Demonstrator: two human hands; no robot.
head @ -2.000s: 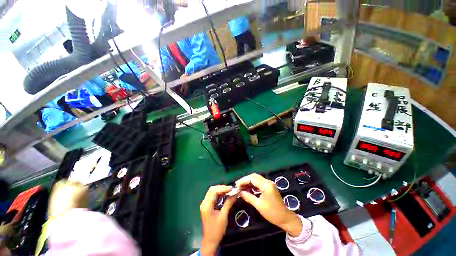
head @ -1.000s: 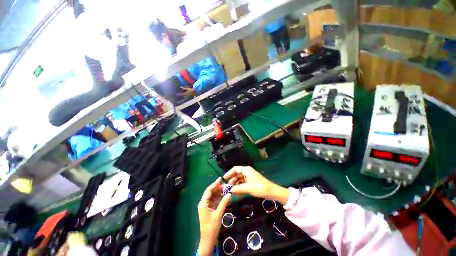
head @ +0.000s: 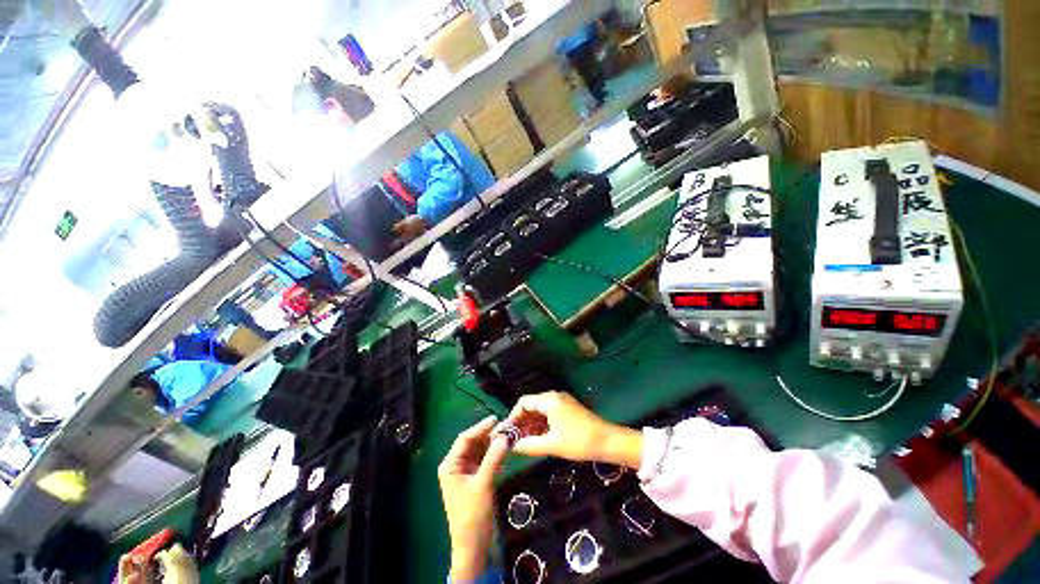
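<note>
My left hand (head: 468,485) and my right hand (head: 565,428) meet above the left end of the black compartment tray (head: 684,536). Their fingertips hold a small round unit (head: 509,432) between them; it is small and partly covered by the fingers, so its face is not clear. Several round units with silver rims, such as one bright one (head: 583,551), sit in the tray pockets below. The test fixture (head: 502,348) with its upright red handle (head: 469,310) stands just beyond my hands.
Two white power supplies (head: 716,268) with red digits stand at right. A red parts box (head: 1009,491) lies at the right edge. Filled black trays (head: 342,525) are at left, another (head: 536,234) beyond the fixture. Another person's hand (head: 160,565) shows at lower left.
The view has tilted and shifted. My hands have moved from over the tray's pockets to its left end, still holding a small round unit. The other person's hand at left has moved.
</note>
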